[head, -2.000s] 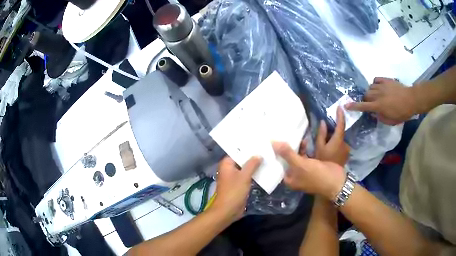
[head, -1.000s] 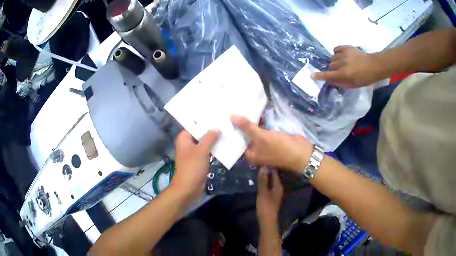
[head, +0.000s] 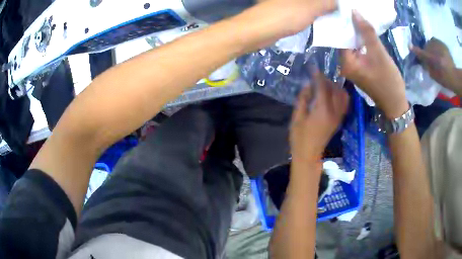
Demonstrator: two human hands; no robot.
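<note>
A white paper slip (head: 334, 31) is at the top edge. My left hand (head: 313, 7), partly cut off by the edge, is shut on its left side. Another person's hand with a metal watch (head: 375, 63) is at its right side. My right hand (head: 321, 109) is blurred, fingers apart, against the front of a clear plastic bag (head: 271, 76) with dark contents and small metal pieces. Nothing shows in its grasp. A white label (head: 401, 41) lies on another dark bag at the upper right.
A white sewing machine (head: 114, 17) crosses the upper left. A yellow loop handle (head: 221, 77) is at the table edge. A blue crate (head: 357, 146) with dark and white cloth stands below. Another person's hand (head: 438, 58) points at the label; their beige clothing (head: 445, 146) is at the right.
The view has turned down to my lap and the floor, so the slip, bags and machine now sit higher. My right hand has come up to the front bag. The flask is out of view.
</note>
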